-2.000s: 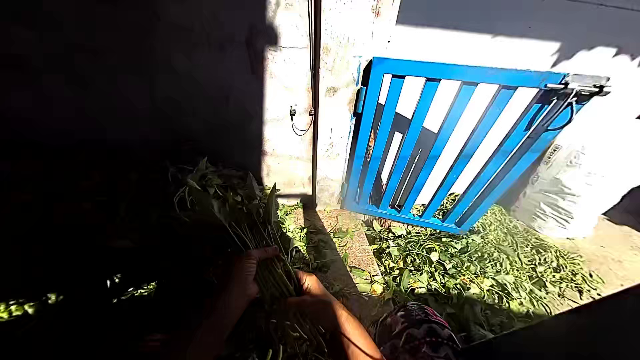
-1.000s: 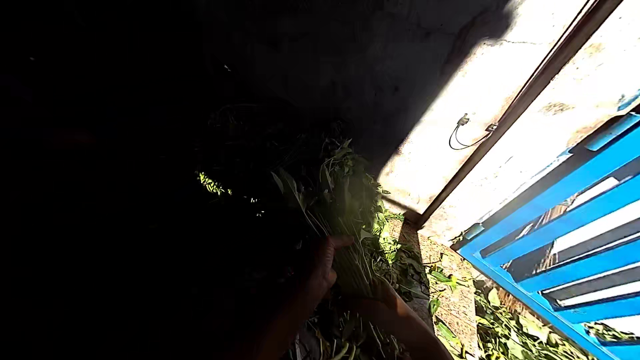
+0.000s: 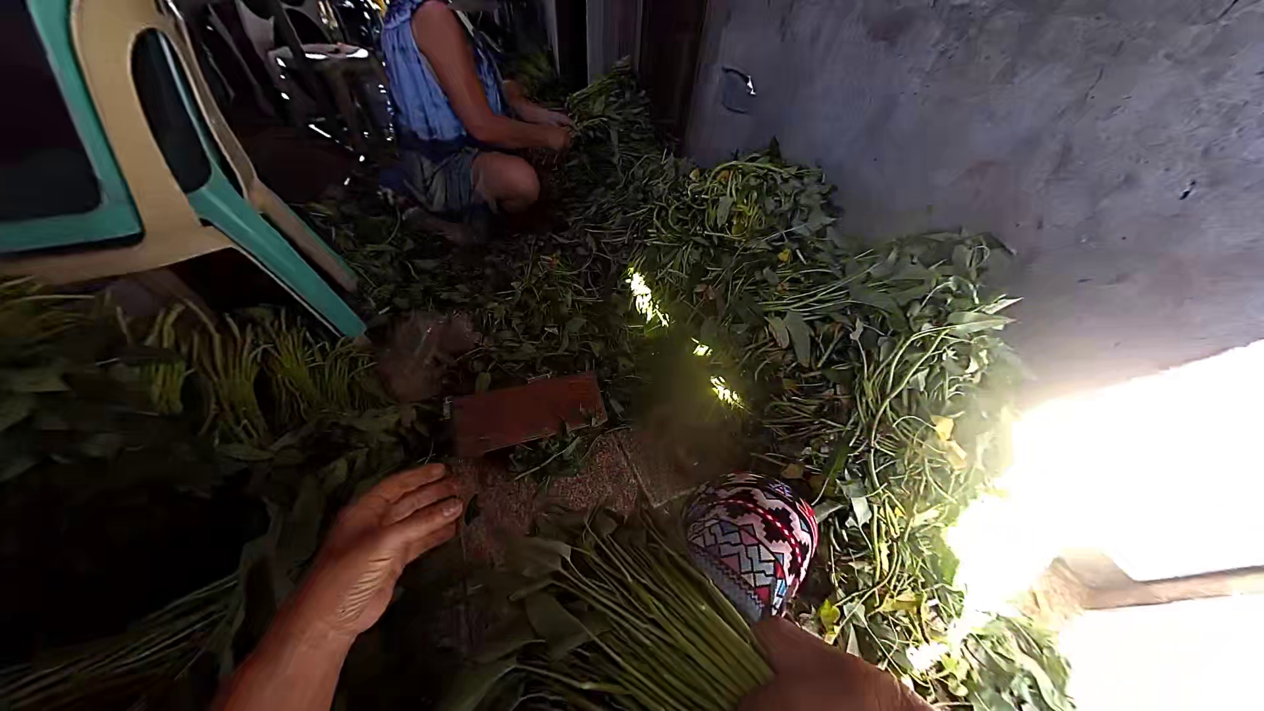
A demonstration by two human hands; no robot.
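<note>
My right hand (image 3: 815,671), at the bottom edge, grips a bundle of long green stems with leaves (image 3: 652,622). The stems fan out to the left of it. My left hand (image 3: 380,543) is raised to the left of the bundle, fingers apart, touching nothing that I can see. A reddish-brown block (image 3: 528,413) lies on the speckled floor beyond my hands. A patterned cloth (image 3: 752,538), seemingly over my knee, shows just above the right hand. Bundled greens with their stems upright (image 3: 267,375) stand at the left.
A heap of leafy stems (image 3: 741,217) runs along the grey wall (image 3: 938,118). A green and beige plastic chair (image 3: 118,237) stands at the upper left. Beyond it a person in a blue top (image 3: 449,99) crouches, hands at the greens. Strong sunlight falls at the right.
The view has swung left, away from the blue gate. Both hands were at the bundle earlier; my left hand is now apart from it.
</note>
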